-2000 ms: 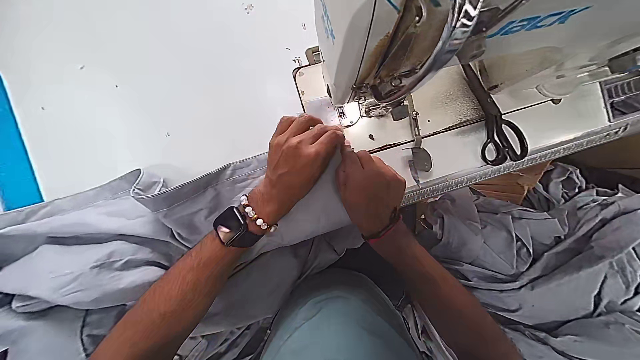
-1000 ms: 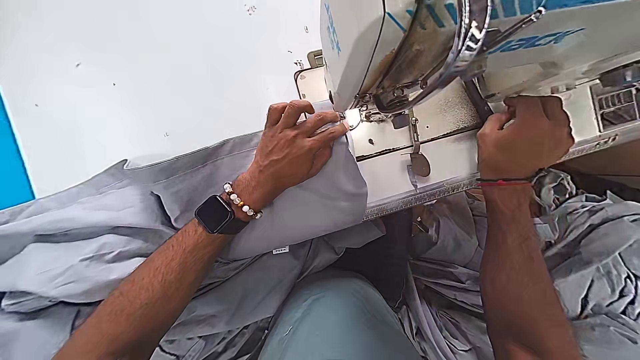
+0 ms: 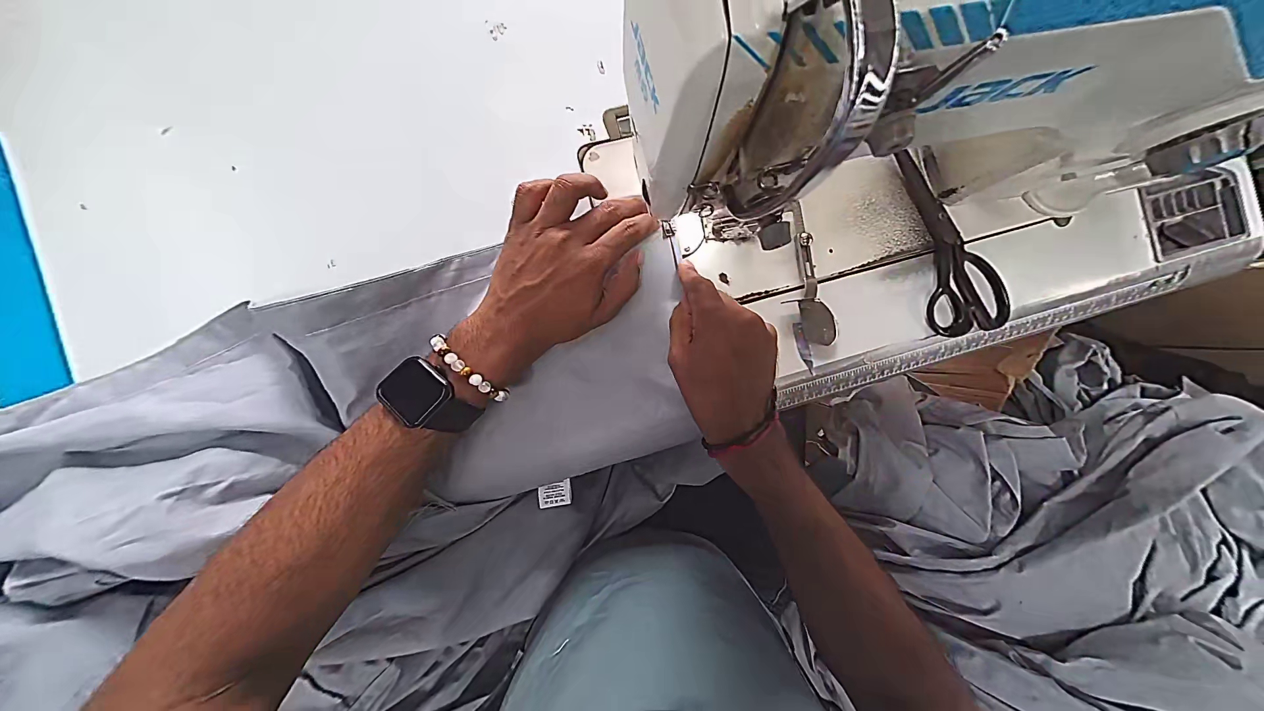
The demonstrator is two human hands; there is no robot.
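Observation:
Grey fabric (image 3: pixel 583 395) lies over the front of the table, with its edge at the lit presser foot (image 3: pixel 681 229) of a Jack sewing machine (image 3: pixel 790 109). My left hand (image 3: pixel 568 262) rests spread on the cloth, fingertips just left of the foot. Close to the right edge of the fabric, my right hand (image 3: pixel 721 351) points its index finger toward the foot; its other fingers are curled, and whether they pinch the cloth is hidden. A small white label (image 3: pixel 555 494) bearing writing shows on the grey cloth below.
Black-handled scissors (image 3: pixel 963 286) lie on the machine bed right of my right hand. A metal guide (image 3: pixel 815 316) stands nearer to it. A measuring tape (image 3: pixel 889 365) runs along the table's front edge. More grey fabric (image 3: pixel 1116 494) is heaped at the lower right. White tabletop (image 3: pixel 247 128) extends left.
My right hand was by the scissors one second ago and is back at the fabric edge near the presser foot. The scissors show fully again. My left hand has stayed on the cloth.

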